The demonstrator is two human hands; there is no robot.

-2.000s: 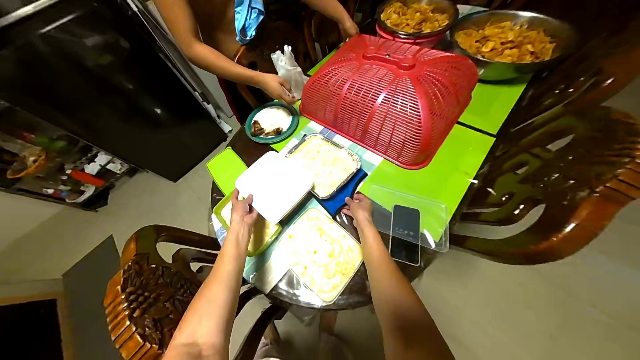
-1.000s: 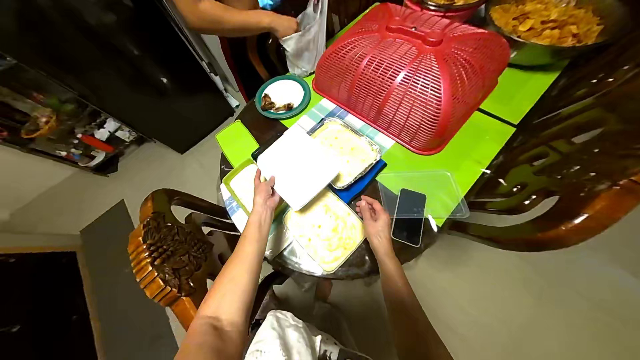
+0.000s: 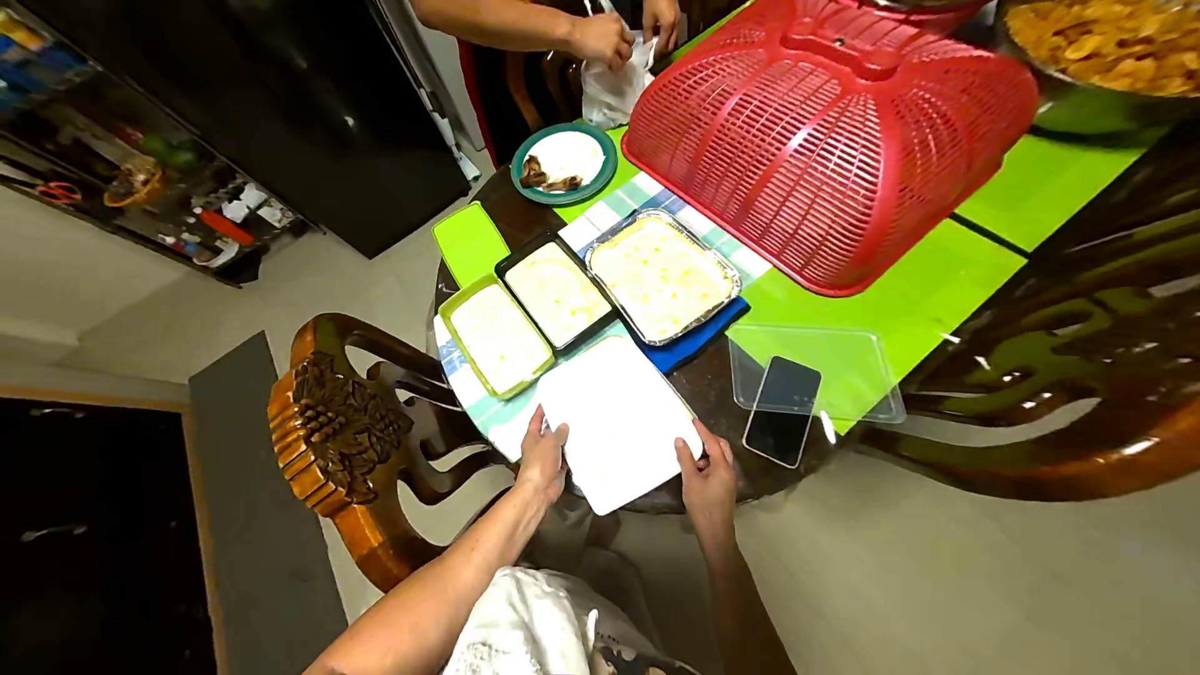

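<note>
My left hand [image 3: 544, 452] grips the left edge of a white rectangular lid [image 3: 619, 427], and my right hand [image 3: 708, 469] touches its right edge. The lid lies over a container near the table's front edge, hiding most of it. Behind it stand a green container [image 3: 497, 337], a black container [image 3: 558, 291] and a foil tray [image 3: 664, 275], each filled with a pale creamy food with yellow bits. A blue item [image 3: 698, 335] shows under the foil tray. Left of the containers rests a light green lid [image 3: 471, 244].
A red mesh food cover [image 3: 825, 141], a teal-rimmed plate [image 3: 564, 164], a clear plastic lid [image 3: 858, 375] and a phone [image 3: 783, 411] are on the table. Carved wooden chairs [image 3: 352, 422] flank it. Another person's hands [image 3: 605, 39] hold a white plastic bag [image 3: 614, 89] at the far side.
The white lid has moved from above the black container to over the front container, uncovering the black one. My right hand has come to the lid's right edge.
</note>
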